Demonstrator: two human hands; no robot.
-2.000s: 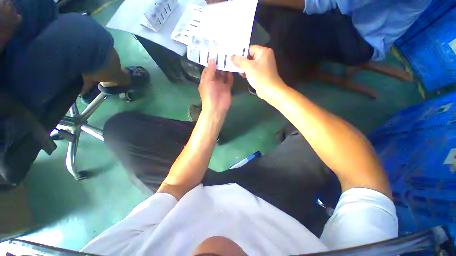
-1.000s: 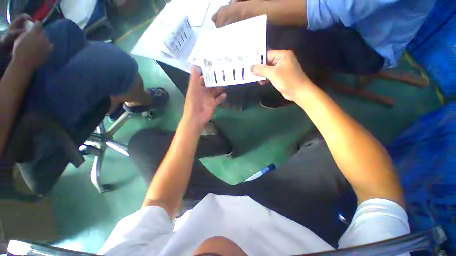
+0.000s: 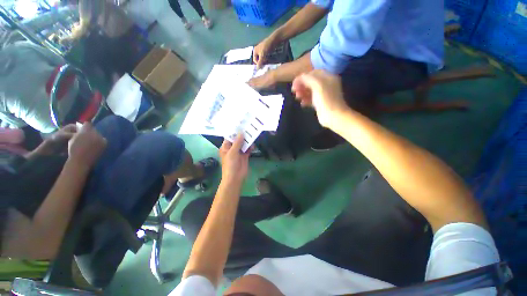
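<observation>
My left hand (image 3: 235, 161) holds a white printed sheet (image 3: 258, 120) by its near corner, with short black marks along it. The sheet overlaps a stack of white sheets (image 3: 199, 110) that bears a greyish patch of text lines. The stack lies on a low black crate (image 3: 281, 53). My right hand (image 3: 319, 95) is raised to the right of the sheet, apart from it, blurred and with nothing seen in it; its fingers look partly curled.
A person in a blue shirt (image 3: 370, 34) reaches over the crate's far side. Another seated person (image 3: 86, 147) at the left holds something small and white. Cardboard box (image 3: 160, 70) on the floor, chrome chair base (image 3: 156, 231), wooden seat legs (image 3: 433, 105), blue crates (image 3: 497, 26) at right.
My right hand has let go of the sheet and moved up and away. My left hand now grips its near corner. The view has shifted, showing more of the crate and floor beyond.
</observation>
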